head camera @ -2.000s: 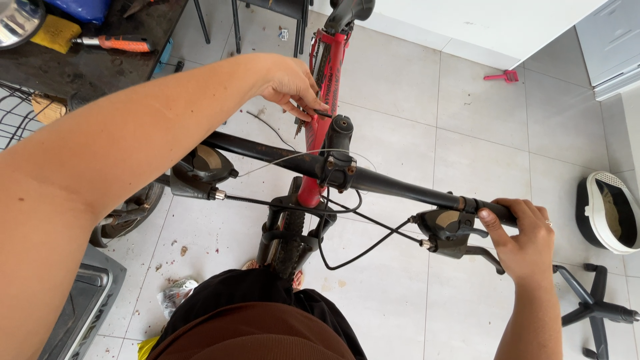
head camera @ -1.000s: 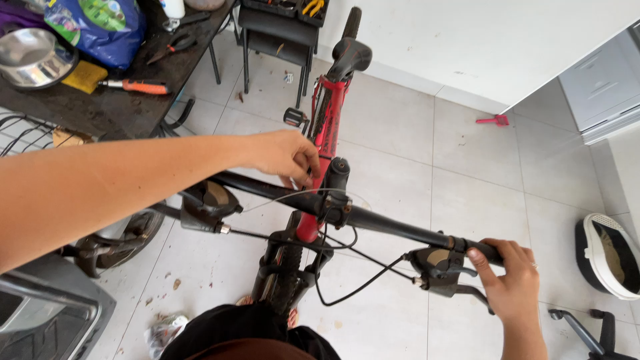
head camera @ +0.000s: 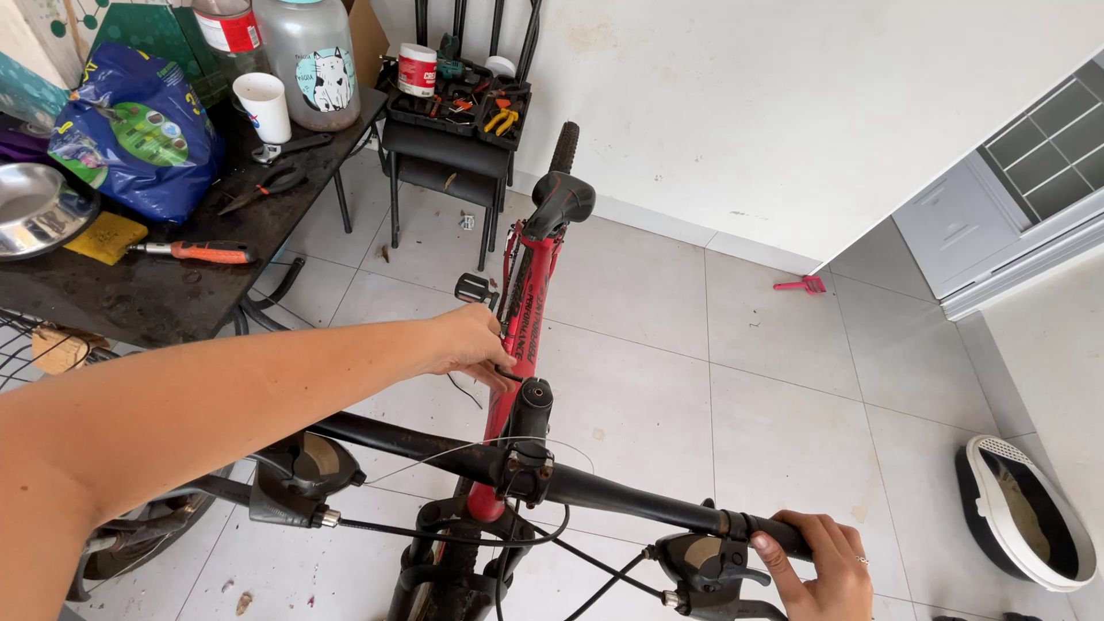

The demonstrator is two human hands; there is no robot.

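Observation:
A red bicycle frame [head camera: 533,293] stands in front of me, its black saddle [head camera: 559,203] at the far end. My left hand [head camera: 483,349] reaches over the black handlebar [head camera: 638,498] to the frame tube just behind the stem [head camera: 528,414]; a small dark piece shows at its fingertips, too hidden to identify. My right hand [head camera: 819,565] is closed around the bare right end of the handlebar, beside the brake lever and shifter [head camera: 703,561]. Another brake lever and shifter [head camera: 302,474] sits on the left side, under my forearm. A thin bare cable [head camera: 431,453] loops over the bar.
On the dark table [head camera: 155,297] at left lie pliers [head camera: 269,185], an adjustable wrench [head camera: 291,147], an orange-handled screwdriver [head camera: 211,251] and a sponge [head camera: 108,237]. A toolbox [head camera: 466,108] sits on stacked chairs behind. A litter box [head camera: 1026,513] and a pink scoop [head camera: 802,285] are at right.
The view has shifted, showing more of the table and the toolbox. My left hand stays by the frame tube behind the stem, and my right hand keeps its hold on the handlebar end.

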